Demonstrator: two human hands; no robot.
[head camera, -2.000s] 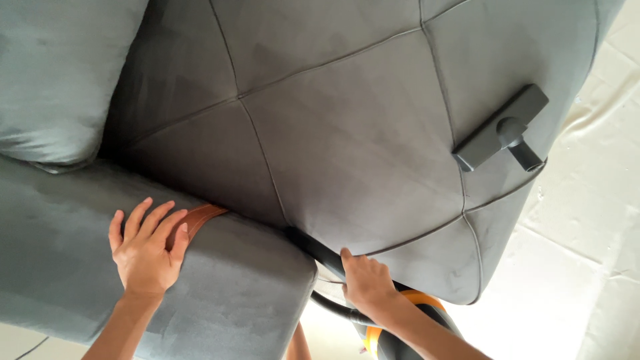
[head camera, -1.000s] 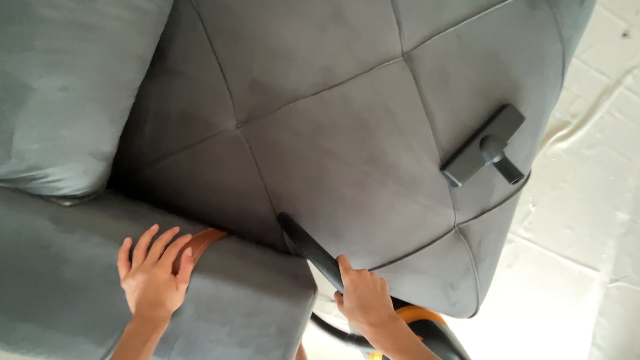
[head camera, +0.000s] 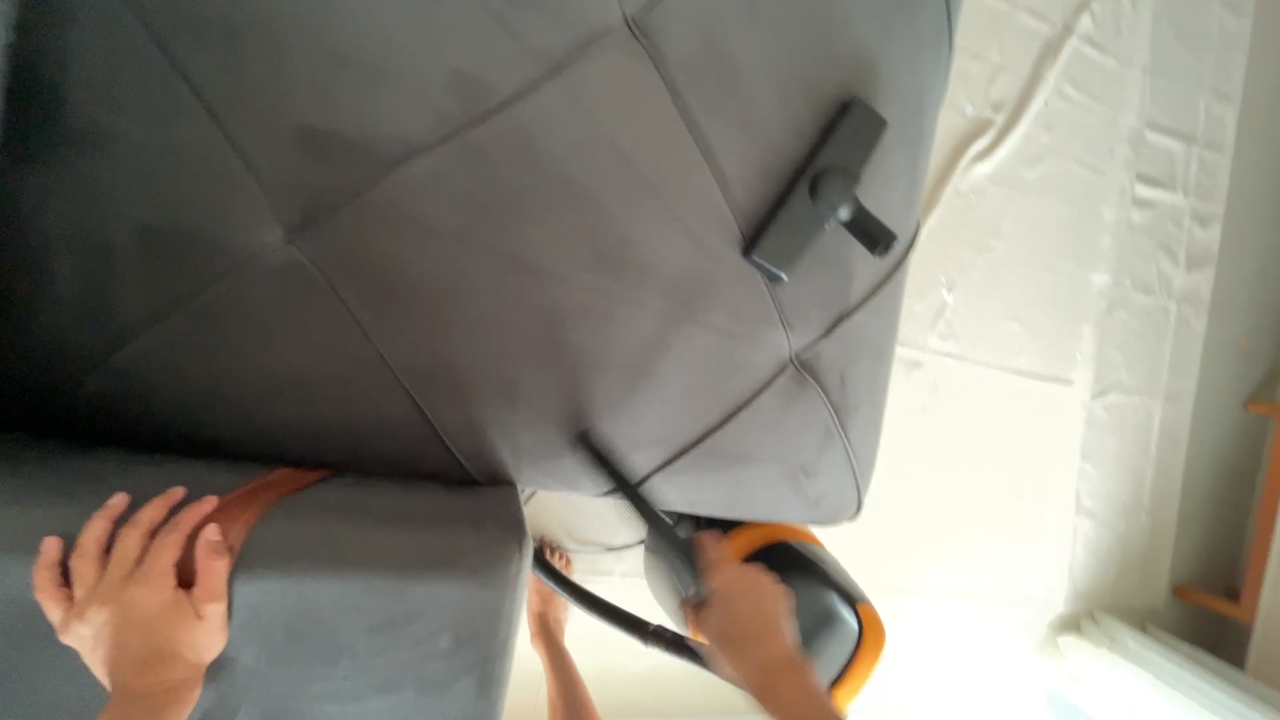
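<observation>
My right hand (head camera: 745, 610), blurred, is closed around a black vacuum crevice nozzle (head camera: 640, 505), whose narrow end lies over the front edge of the grey quilted sofa seat (head camera: 520, 280). At the lower left my left hand (head camera: 140, 600) rests spread on the grey sofa armrest (head camera: 370, 590), beside and partly over a brown strap (head camera: 265, 500) that runs toward the gap between armrest and seat. A black vacuum floor head (head camera: 825, 195) lies on the seat at the right, attached to nothing.
Below my right hand stands a black and orange vacuum cleaner (head camera: 815, 610) with its black hose (head camera: 610, 610) running past the armrest. A bare foot (head camera: 550, 590) is on the floor. A creased pale sheet (head camera: 1020, 300) covers the floor at right, near an orange-brown wooden frame (head camera: 1260, 520).
The nozzle in my right hand has moved from the armrest side of the seat to its front edge. My left hand stays on the armrest. The view has shifted.
</observation>
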